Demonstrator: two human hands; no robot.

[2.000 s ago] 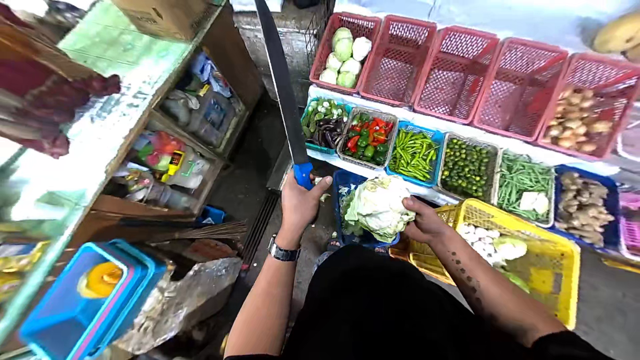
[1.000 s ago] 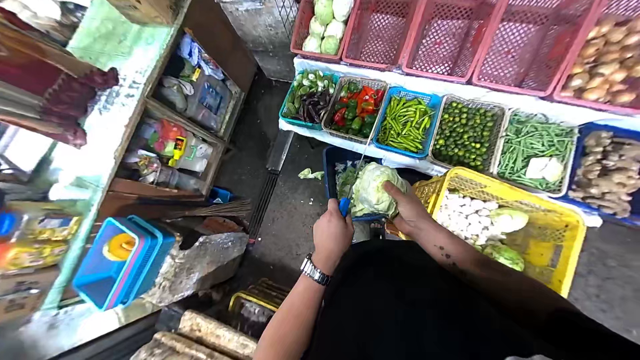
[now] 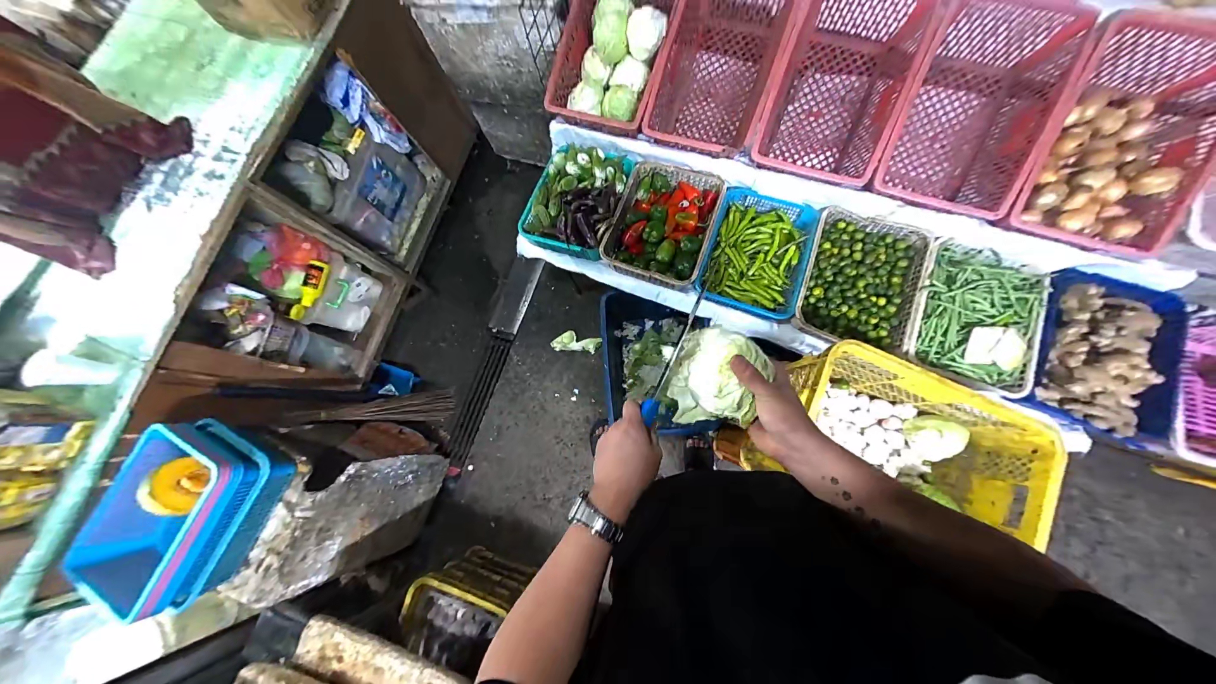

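Observation:
My left hand, with a metal watch at the wrist, grips the blue handle of a long knife. Its blade points up and away, lying along the left side of a cabbage head; whether it cuts in cannot be told. My right hand holds the cabbage from the right, thumb on top. Beneath the cabbage and blade is a dark blue crate with leaf scraps inside. To the right of the crate stands a yellow crate holding garlic bulbs and pale leafy heads.
Ahead, baskets of eggplant, peppers, green chilies, small limes, beans and ginger line a ledge. Red crates stand behind. A wooden shelf and blue trays are at left.
The knife, raised upright two seconds ago, has come down to the cabbage's left side. The cabbage shows a rounder, tighter surface than at first. Both hands keep their hold.

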